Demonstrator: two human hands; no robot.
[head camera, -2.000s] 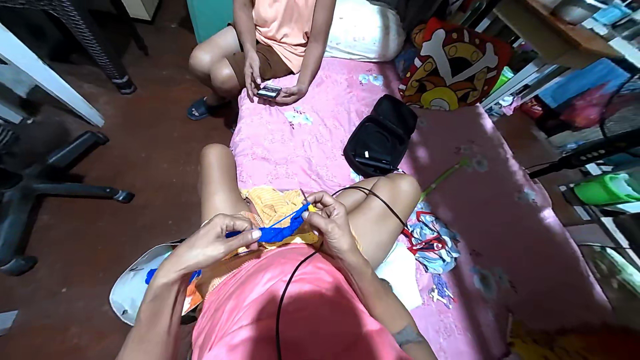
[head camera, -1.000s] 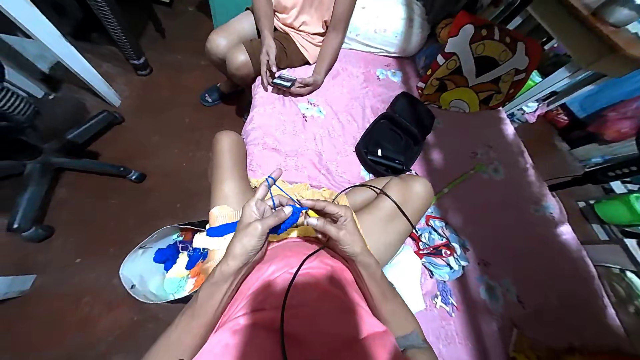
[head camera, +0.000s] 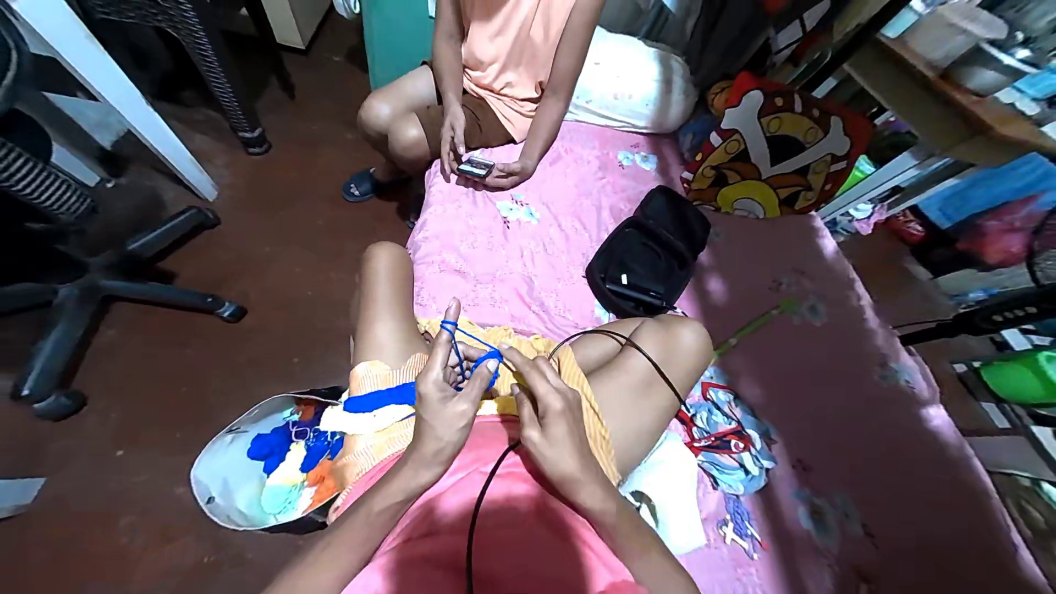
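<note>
Blue yarn (head camera: 472, 337) runs from around my raised left index finger to a small blue crocheted or knitted piece (head camera: 492, 360) above my lap. My left hand (head camera: 450, 396) pinches this piece between thumb and fingers. Close beside it, my right hand (head camera: 551, 404) has its fingers closed on a thin tool, mostly hidden, that looks like a crochet hook. A blue and cream strip (head camera: 379, 400) lies over my left thigh, left of my left hand. Next to that thigh stands a white bag (head camera: 219, 470) holding blue, cream, orange and mint yarn.
Another person (head camera: 511, 82) sits on the pink-covered bed (head camera: 528, 272), holding a small device (head camera: 476, 168). A black open case (head camera: 639, 260) lies near my knees. A black cable (head camera: 487, 487) crosses my lap. Bundled cloth (head camera: 730, 441) lies at right, and a chair base (head camera: 91, 285) stands on the floor at left.
My left index finger has come up with yarn around it since the oldest frame. The blue piece, earlier stretched between both hands, is now gathered at my left fingertips.
</note>
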